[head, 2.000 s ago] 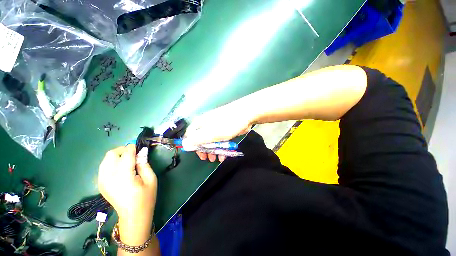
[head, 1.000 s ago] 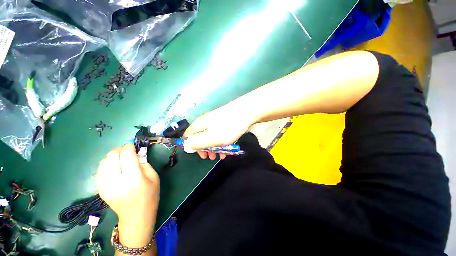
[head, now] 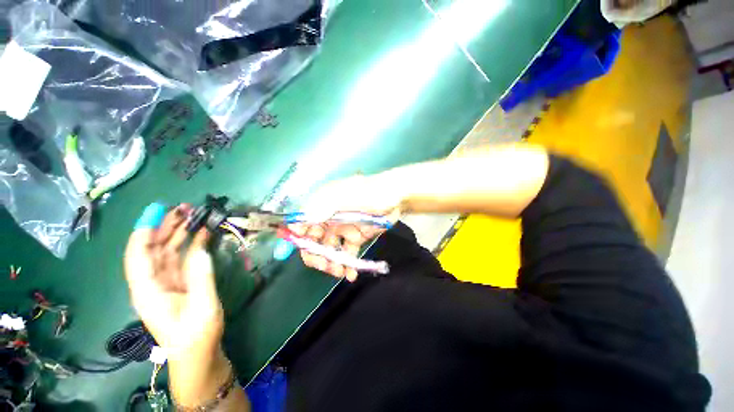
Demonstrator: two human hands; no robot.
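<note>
My left hand [head: 173, 282] is palm up, with a blue covering on a fingertip, and holds a small black housing [head: 209, 216] at its fingertips. Thin wires hang beside the housing. My right hand [head: 342, 225] holds pliers [head: 342, 256] with one blue handle and one pale-wrapped, reddish handle. The handles are spread apart. The metal jaws point left and reach the housing; whether they grip it is blurred. A blue covering also shows on a right fingertip. A bundled black cable [head: 130, 344] lies by my left wrist, with a small green circuit board [head: 157, 399] on wires below it.
Clear plastic bags [head: 121, 60] lie at the upper left, with green-and-white cutters [head: 105, 179] on one. Small black clips [head: 197, 145] are scattered beside them. Wired units [head: 24, 354] pile up at the lower left. A blue bin [head: 563, 68] stands past the bench edge.
The pliers' handles have spread apart in my right hand. My left hand has opened out and turned palm up, its fingers moving up and left. The black housing has tilted and shifted slightly left.
</note>
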